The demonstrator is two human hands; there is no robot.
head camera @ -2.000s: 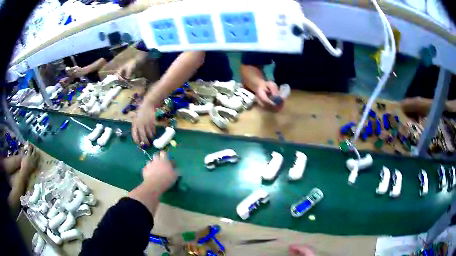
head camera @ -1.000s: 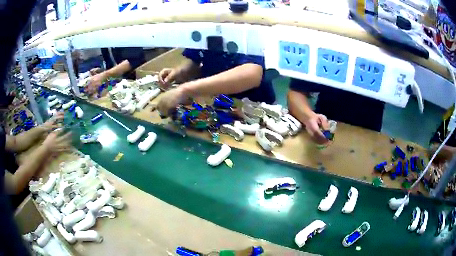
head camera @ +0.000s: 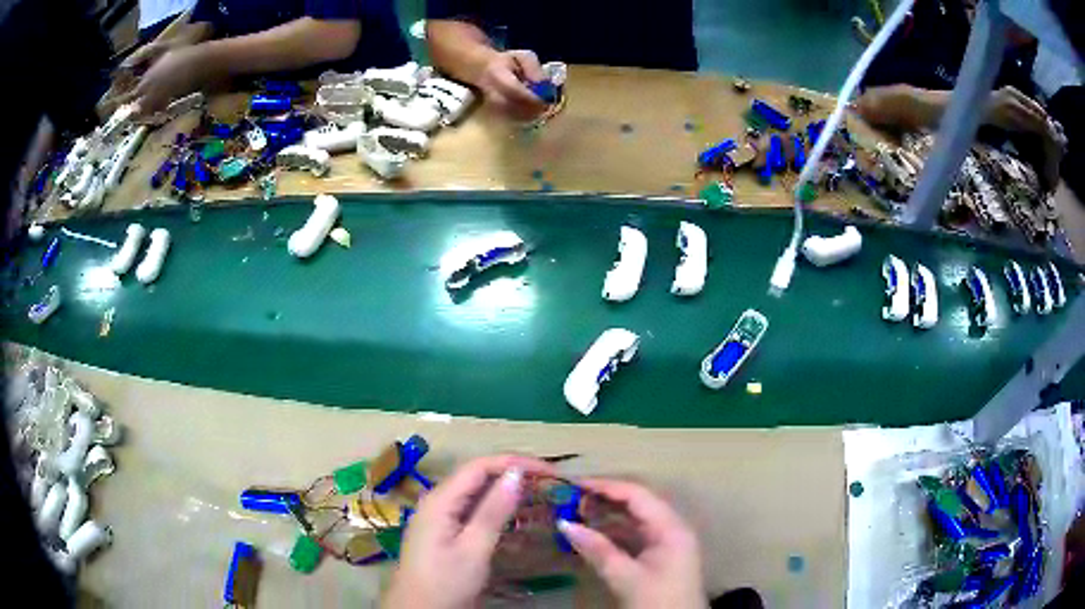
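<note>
My left hand (head camera: 458,535) and my right hand (head camera: 637,541) are together at the bottom centre, above the tan bench. Between their fingers they hold a wired set (head camera: 564,502) with a blue cell and thin wires. The fingers hide part of it. Several wired sets with blue cells (head camera: 271,500), green boards (head camera: 306,552) and brown parts lie on the bench left of my hands. The dark tip of a thin tool (head camera: 559,457) shows just beyond my fingers.
A green conveyor belt (head camera: 357,357) crosses ahead, carrying white housings (head camera: 601,371), some with blue cells. White shells (head camera: 60,476) are piled left. Wired sets (head camera: 982,523) lie on clear plastic at right. A white cable (head camera: 821,155) hangs over the belt. Workers' hands (head camera: 518,83) show across it.
The view has swung down and to the right. My hands, out of the picture one second ago, are now in view holding a wired set.
</note>
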